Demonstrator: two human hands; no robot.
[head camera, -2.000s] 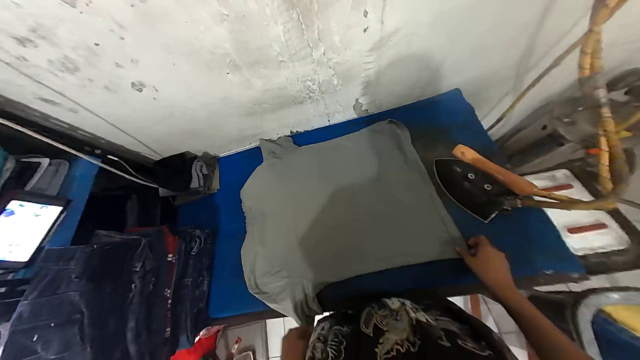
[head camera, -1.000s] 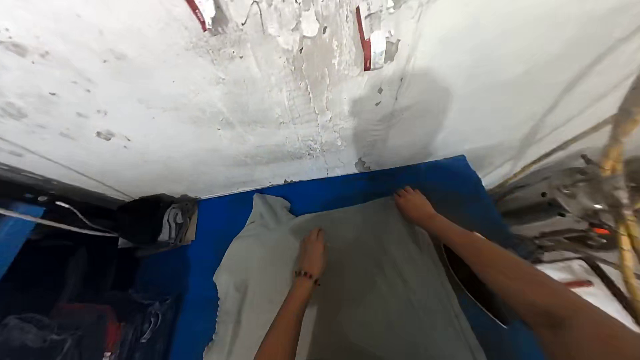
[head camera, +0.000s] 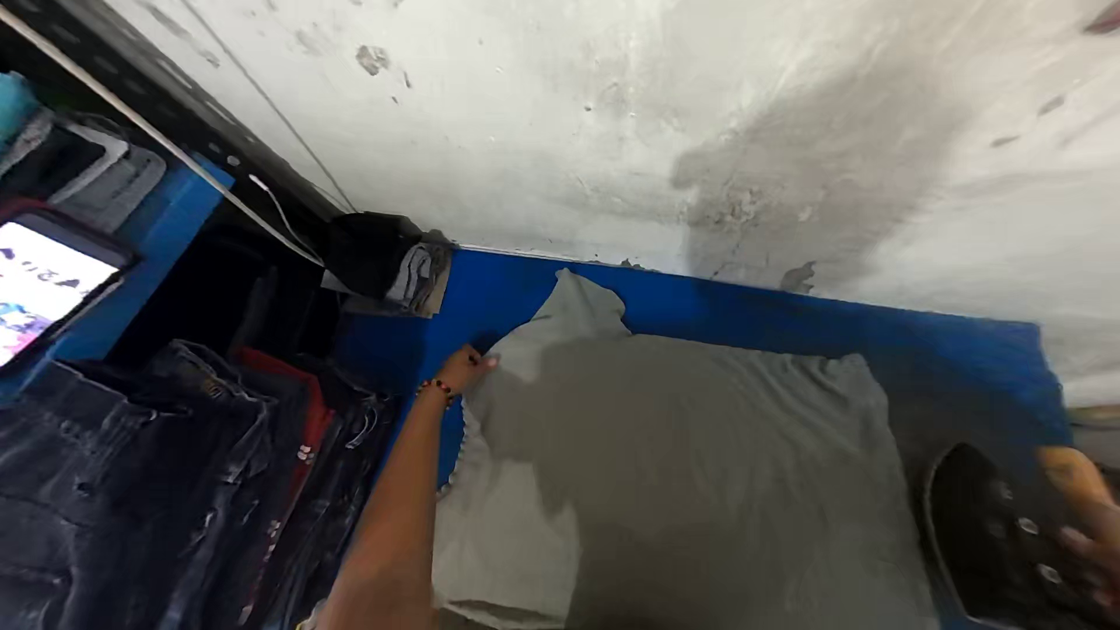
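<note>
A grey knit garment (head camera: 700, 455) lies spread on the blue-covered table (head camera: 962, 350), with a narrow flap of its cloth pointing toward the wall. My left hand (head camera: 465, 369), with a beaded bracelet at the wrist, pinches the garment's upper left edge. At the right border, a dark metal iron (head camera: 980, 534) stands beside the garment's right side. My right hand (head camera: 1101, 529) is blurred and cut off by the frame, its fingers around the iron's wooden handle (head camera: 1069, 471).
Dark jeans (head camera: 114, 481) and a red garment (head camera: 311, 420) are piled at the left. Folded dark cloths (head camera: 376, 258) sit by the wall (head camera: 569, 131). A lit phone or tablet (head camera: 52, 280) rests on a blue shelf (head camera: 179, 206), under a pale cable (head camera: 157, 131).
My left hand has moved left from the garment's upper middle to its edge. My right hand has left the garment's upper right corner for the iron. The view has swung left.
</note>
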